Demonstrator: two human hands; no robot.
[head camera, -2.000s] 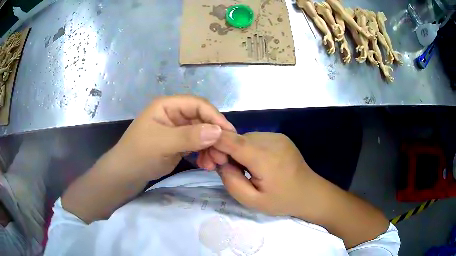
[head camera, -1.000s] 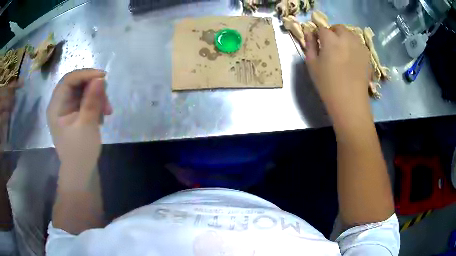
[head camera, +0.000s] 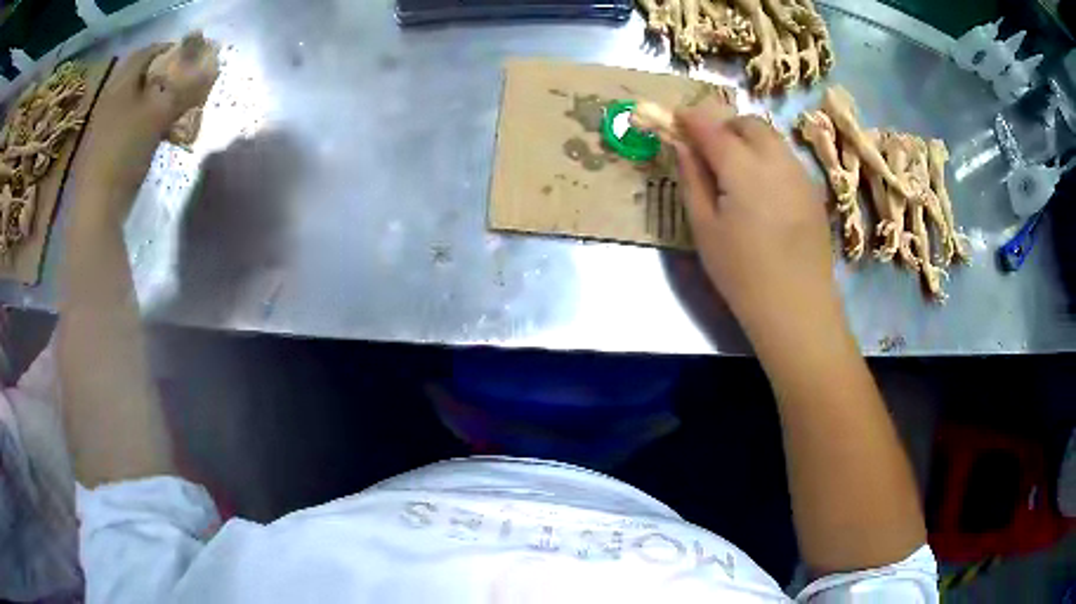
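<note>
My right hand (head camera: 755, 195) holds a tan figure arm (head camera: 653, 119) by one end; its rounded end is at the green cap (head camera: 634, 146), which has white in it. The cap sits on the stained cardboard mat (head camera: 566, 195). My left hand (head camera: 124, 112) is blurred at the upper left, with its fingers on a tan figure torso (head camera: 185, 73). Whether the torso rests on the bench or is lifted I cannot tell. A row of figure arms (head camera: 891, 189) lies right of the mat.
A larger heap of arms (head camera: 755, 41) lies beyond the mat, beside a black flat object (head camera: 513, 11). Brown cardboard with tan parts (head camera: 35, 153) is at far left. White nozzled bottles (head camera: 997, 59) and a blue-handled tool (head camera: 1019, 243) are at right. A red stool (head camera: 991, 496) stands below.
My right hand has moved left from the arm row to the green cap with an arm. My left hand has moved up and left to the torso. The camera view has shifted.
</note>
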